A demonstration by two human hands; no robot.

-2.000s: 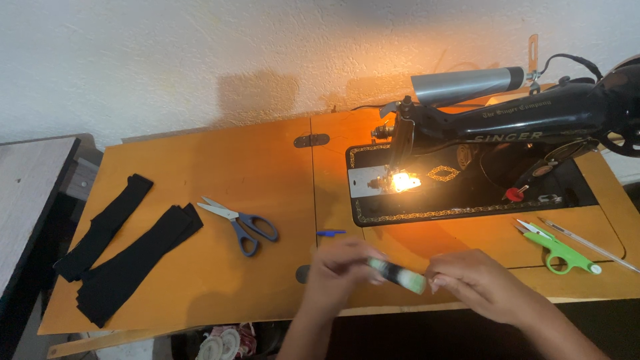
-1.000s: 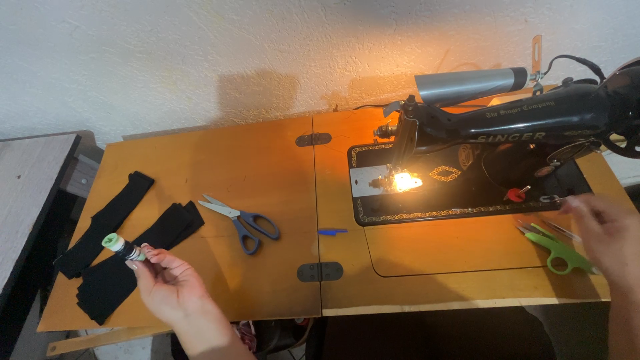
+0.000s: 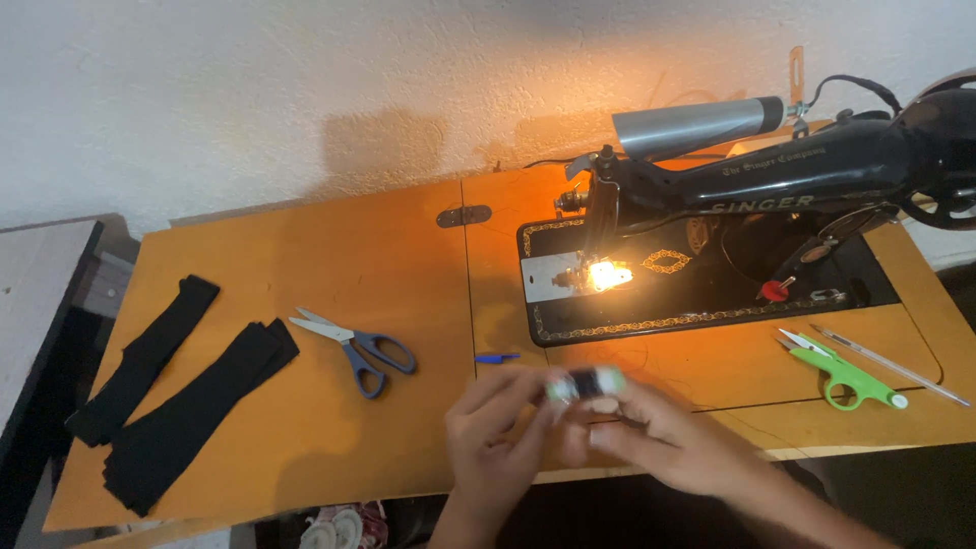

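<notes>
A small spool of black thread with pale green ends (image 3: 585, 383) is held between my two hands above the table's front edge, slightly blurred. My left hand (image 3: 503, 435) grips its left end. The fingers of my right hand (image 3: 656, 435) close on its right end. Behind them stands a black Singer sewing machine (image 3: 732, 179) with its lamp lit at the needle. A blue pen cap (image 3: 497, 357) lies just beyond my left hand. Green thread snips (image 3: 846, 375) and a clear pen (image 3: 888, 364) lie to the right of my right hand.
Blue-handled scissors (image 3: 358, 349) lie partly open on the wooden table (image 3: 381, 267). Left of them are black fabric strips (image 3: 145, 362) and a stack of black fabric pieces (image 3: 202, 415). A textured wall (image 3: 252, 99) runs behind. A pale surface (image 3: 38, 282) stands at the far left.
My left hand has brought the spool from above the black fabric at left back to the middle. My right hand has moved left from beside the green snips to meet it.
</notes>
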